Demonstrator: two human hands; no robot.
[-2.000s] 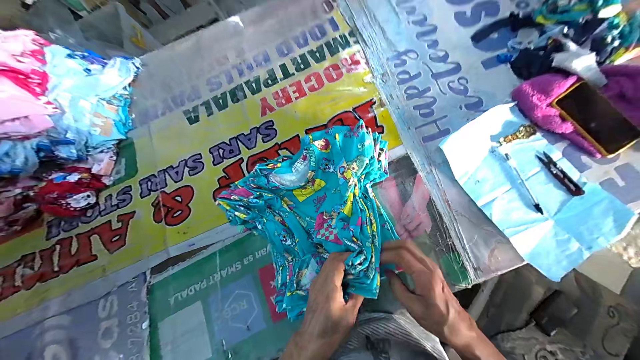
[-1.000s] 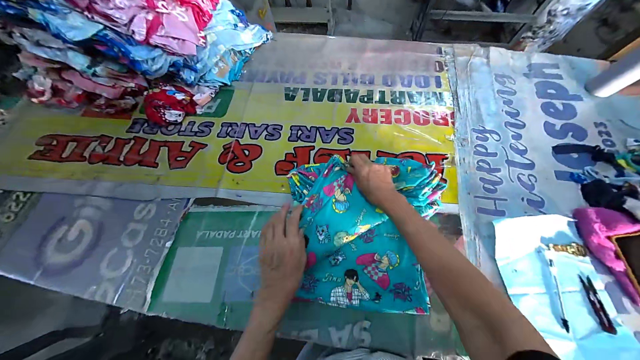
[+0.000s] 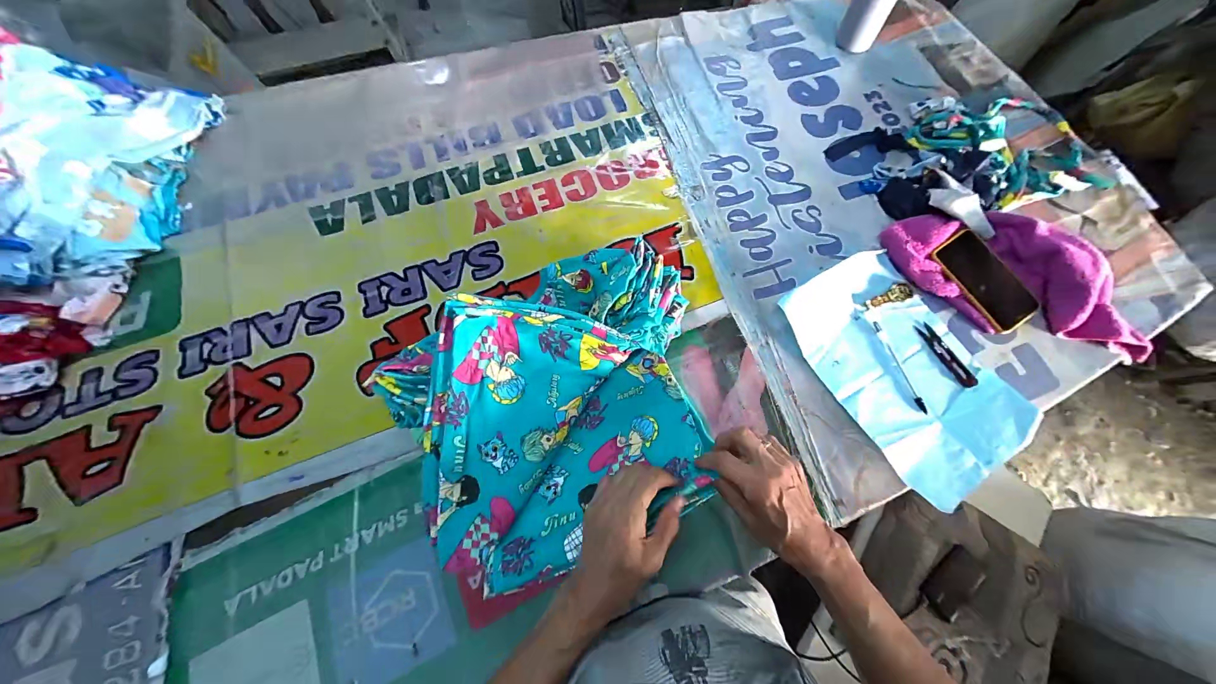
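Note:
A stack of teal fabric pieces with printed cartoon figures (image 3: 541, 408) lies on the banner-covered table, its top piece spread fairly flat and the ones beneath bunched at the far side. My left hand (image 3: 627, 527) rests on the near edge of the stack, thumb and fingers pinching the cloth. At the near right corner, my right hand (image 3: 765, 484) grips the same edge between thumb and fingers; a ring shows on one finger. The two hands are close together but apart.
Piled light blue, pink and red fabric (image 3: 85, 180) sits at the left. On the right are a blue sheet (image 3: 855, 380) with a pen (image 3: 896, 361), thread snips (image 3: 946, 354) and a gold-coloured item (image 3: 890, 295), a phone (image 3: 985, 280) on a pink towel (image 3: 1073, 275), and fabric scraps (image 3: 978, 157).
My right hand has come back from the far side of the stack to its near right corner. My left hand has moved from the left side to the near edge. The view has shifted.

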